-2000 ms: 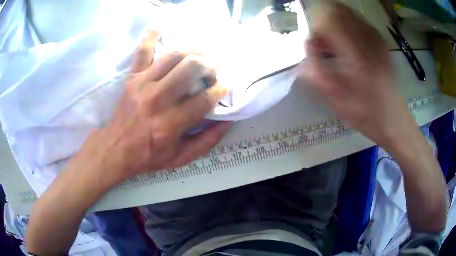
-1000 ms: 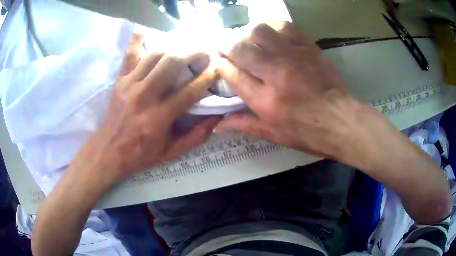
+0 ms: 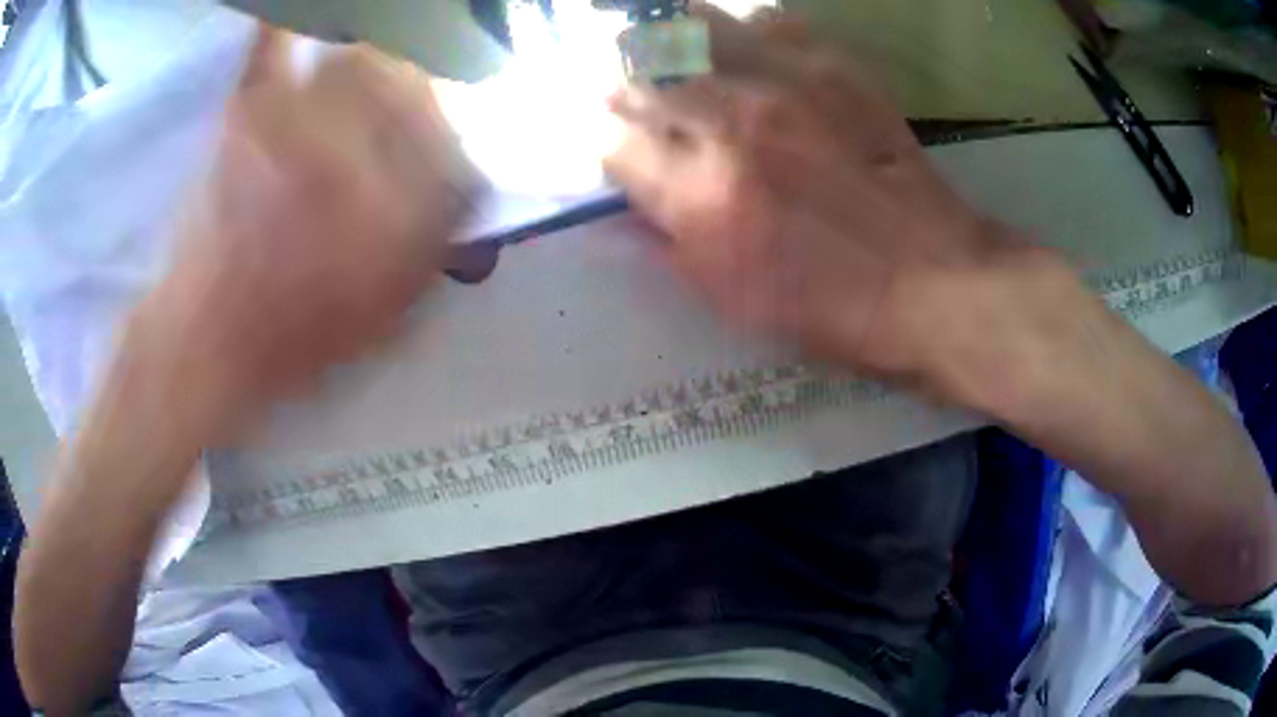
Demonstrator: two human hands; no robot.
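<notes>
The white garment piece [image 3: 119, 231] lies on the left of the table and runs under my left hand. Its edge with a dark line [image 3: 560, 219] is stretched between my hands, below the glare. My left hand [image 3: 301, 231] is blurred, with its fingertips at the left end of this edge. My right hand [image 3: 798, 182] is blurred, with its fingertips at the right end, near a small cream block [image 3: 667, 51] under the machine head [image 3: 406, 31]. The needle area is lost in glare.
Dark snips [image 3: 1137, 133] lie at the table's right. A printed ruler [image 3: 560, 455] runs along the front edge. A dark slot [image 3: 980, 129] crosses the table right of my right hand. White cloth hangs at the right [image 3: 1085, 588] and lies at the lower left [image 3: 224, 658].
My hands were close together on the cloth; my left hand has moved left and up. The dark-lined edge now shows straight between them, farther from the table's front.
</notes>
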